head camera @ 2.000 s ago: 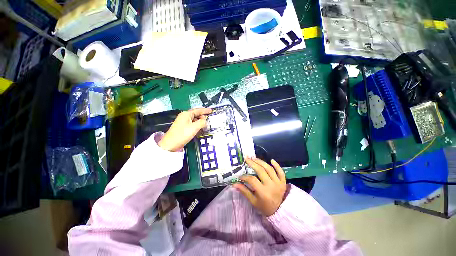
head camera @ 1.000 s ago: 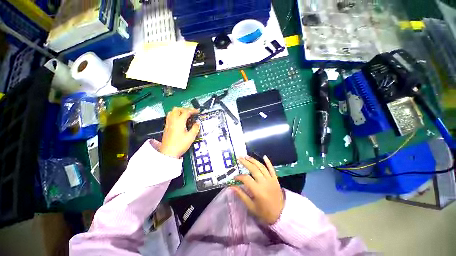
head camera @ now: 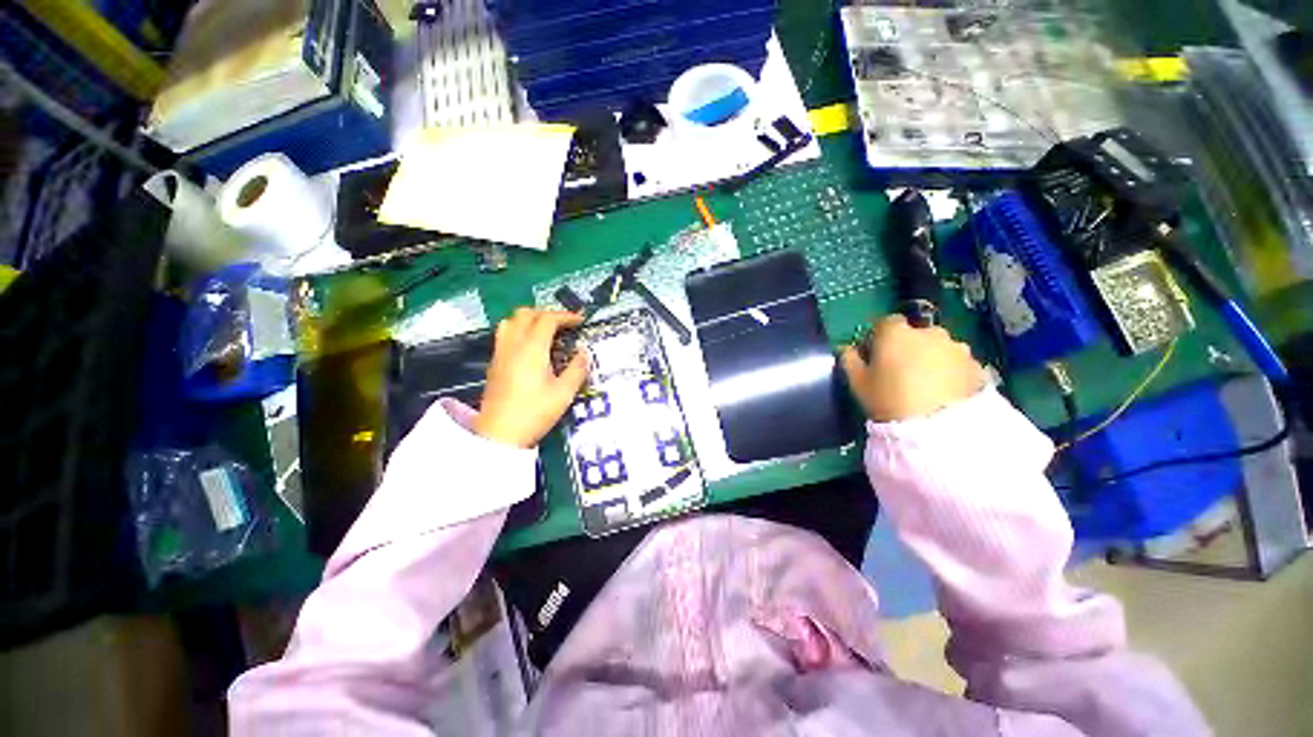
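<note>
The open tablet housing (head camera: 628,418) lies in front of me, its inner parts and blue-edged white squares showing. My left hand (head camera: 529,377) grips its upper left edge with thumb and fingers. My right hand (head camera: 913,372) is right of the glossy black screen (head camera: 768,360), palm down with curled fingers. It covers the lower part of the black handheld tool (head camera: 913,248); whether it holds anything is hidden. Thin black flex strips (head camera: 662,310) lie at the housing's top end.
A second black glossy panel (head camera: 441,370) and an amber film (head camera: 346,324) lie left. A blue holder (head camera: 1025,281), a blue-handled iron (head camera: 1250,340) and cables are at right. A parts box (head camera: 994,87), tape roll (head camera: 711,98) and pale sheet (head camera: 478,184) are behind.
My right hand has left the housing's lower right edge and moved right, past the screen, to the black tool. My left hand stays at the housing's upper left edge.
</note>
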